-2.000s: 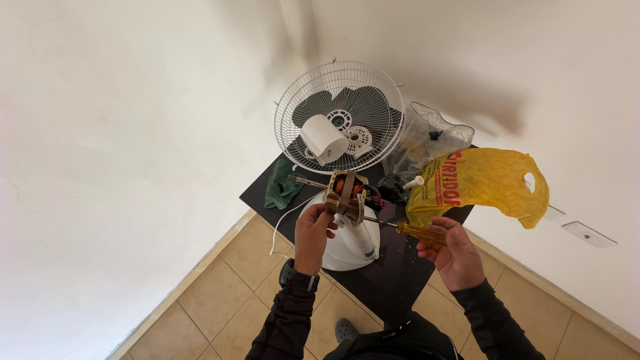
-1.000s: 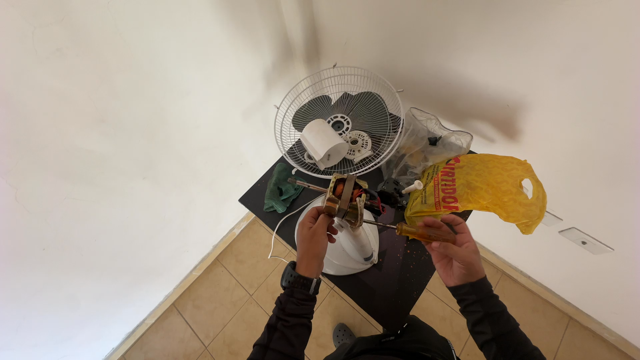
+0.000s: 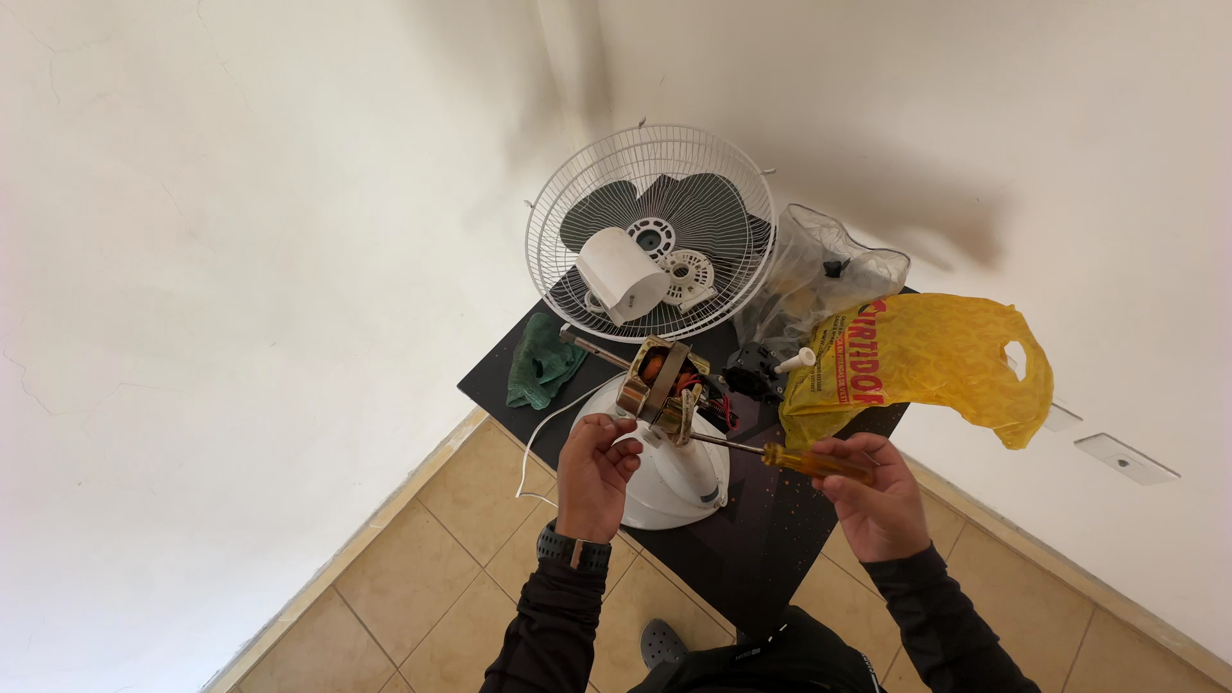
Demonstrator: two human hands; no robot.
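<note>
A fan motor (image 3: pixel 664 380) with copper windings, a metal shaft and red wires sits atop the white fan base (image 3: pixel 674 481). My left hand (image 3: pixel 595 472) is at the motor's lower left side, fingertips by its metal housing; whether they grip it cannot be told. In my right hand (image 3: pixel 876 486) is a screwdriver with an amber handle (image 3: pixel 818 463), its shank pointing left to the motor's lower right side. Where its tip ends is hidden. A black part with a white knob (image 3: pixel 795 361) lies right of the motor.
Behind the motor, a white wire fan grille (image 3: pixel 532 252) holds a white motor cover (image 3: pixel 616 274) and a round vented part (image 3: pixel 688 279). A green cloth (image 3: pixel 542 361) lies left on the black table (image 3: pixel 760 539). Clear plastic bag (image 3: pixel 866 265) and yellow plastic bag (image 3: pixel 943 356) are at right. White walls enclose the corner.
My left hand's fingers have shifted slightly down from the motor's side. The screwdriver stays in my right hand, pointing at the motor.
</note>
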